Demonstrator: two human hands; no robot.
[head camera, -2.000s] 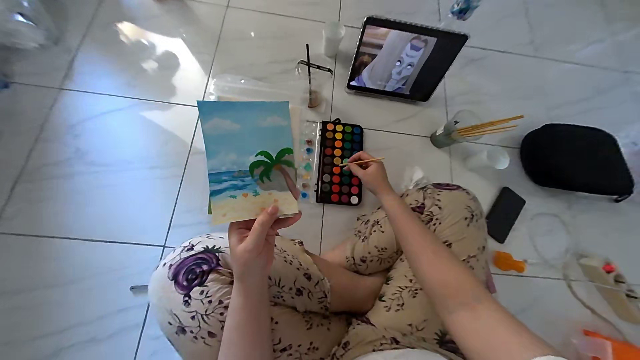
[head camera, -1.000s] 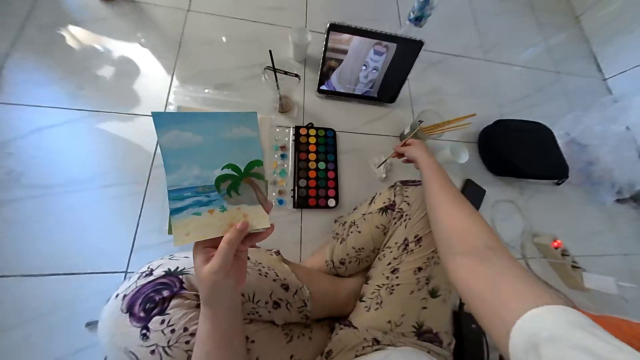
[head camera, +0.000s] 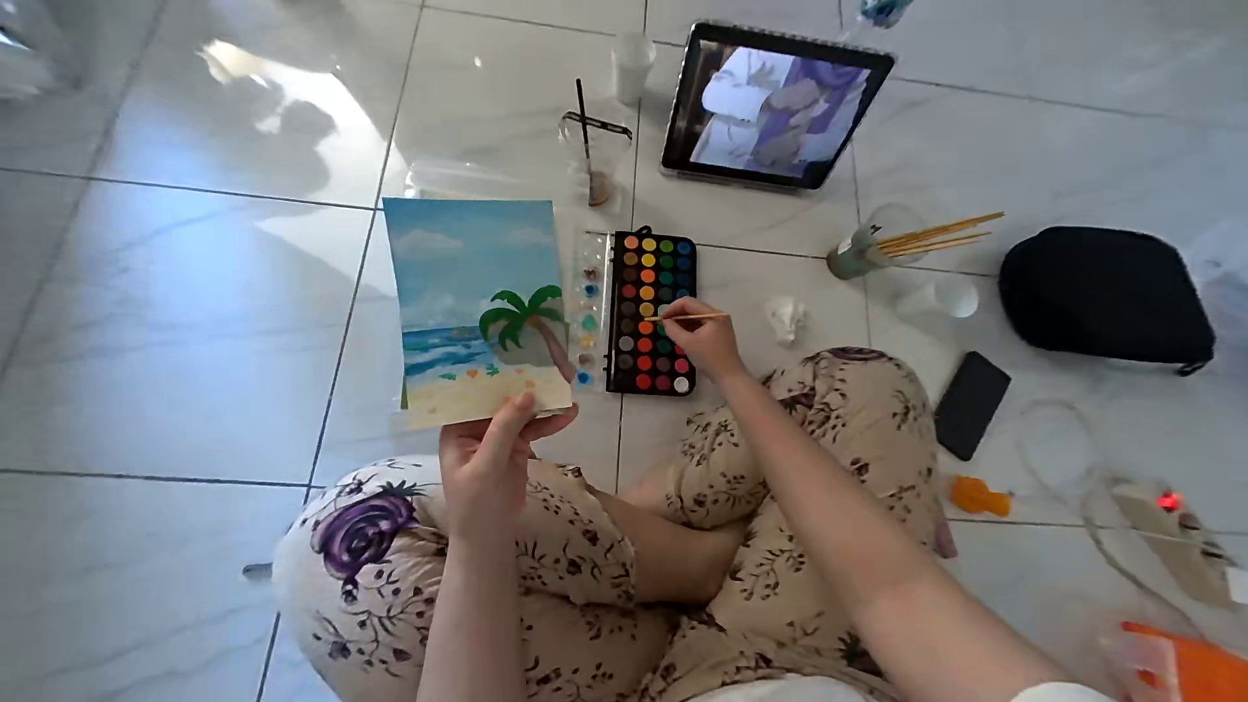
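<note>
My left hand (head camera: 497, 453) grips the lower edge of a beach painting (head camera: 468, 273) with a palm tree, its thumb on the sandy part. A thin paintbrush (head camera: 687, 317) is held in my right hand (head camera: 704, 336), its tip over the middle pans of a black watercolor palette (head camera: 626, 378). Between painting and palette lies a clear lid (head camera: 590, 336) with dabs of mixed paint. Crumpled white tissue (head camera: 785, 319) rests on the floor to the right of my right hand.
Beyond the palette stand a tablet (head camera: 778, 107), a plastic cup (head camera: 634, 68) and a clear container with a dark brush (head camera: 583, 127). To the right are a jar with several brushes (head camera: 853, 255), a white cup (head camera: 951, 297), a black case (head camera: 1102, 297), a phone (head camera: 972, 406) and a power strip (head camera: 1170, 546).
My right hand was near the brush jar and tissue a second ago and is now back over the palette with the paintbrush. The tablet's picture is different. My left hand still holds the painting.
</note>
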